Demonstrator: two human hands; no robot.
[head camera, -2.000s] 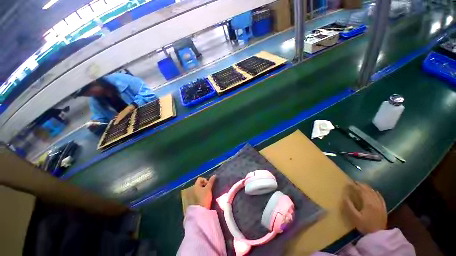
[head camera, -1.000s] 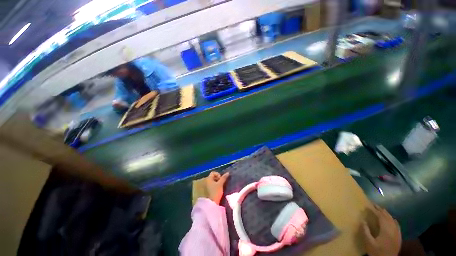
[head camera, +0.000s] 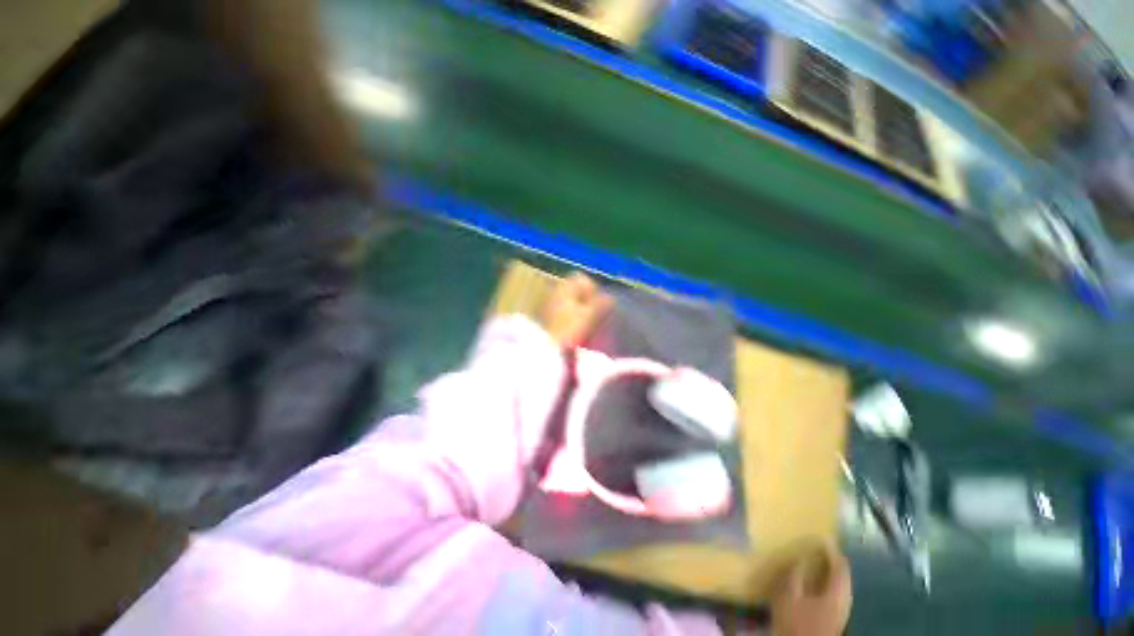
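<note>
The frame is blurred. Pink cat-ear headphones (head camera: 585, 429) with pale ear cups lie on a dark grey pouch (head camera: 672, 326), the ears glowing pinkish red. The pouch lies over a tan cardboard sheet (head camera: 791, 447) on the green bench. My left hand (head camera: 576, 311) is at the pouch's upper left edge, beside one ear, fingers bent; whether it pinches the pouch is unclear. My right hand (head camera: 815, 594) rests at the sheet's lower right corner, fingers curved, nothing seen in it.
A carton with black liner (head camera: 187, 286) fills the left. A crumpled white tissue (head camera: 882, 410), thin tools (head camera: 912, 497) and a white bottle (head camera: 995, 499) lie right of the sheet. A blue bin (head camera: 1113, 547) is at the right edge. Blue edging (head camera: 796, 326) borders the green line beyond.
The view has turned and swung left, bringing more of the black-lined carton and my left sleeve into view. The headphones stay on the pouch, and my hands keep roughly the same places beside them.
</note>
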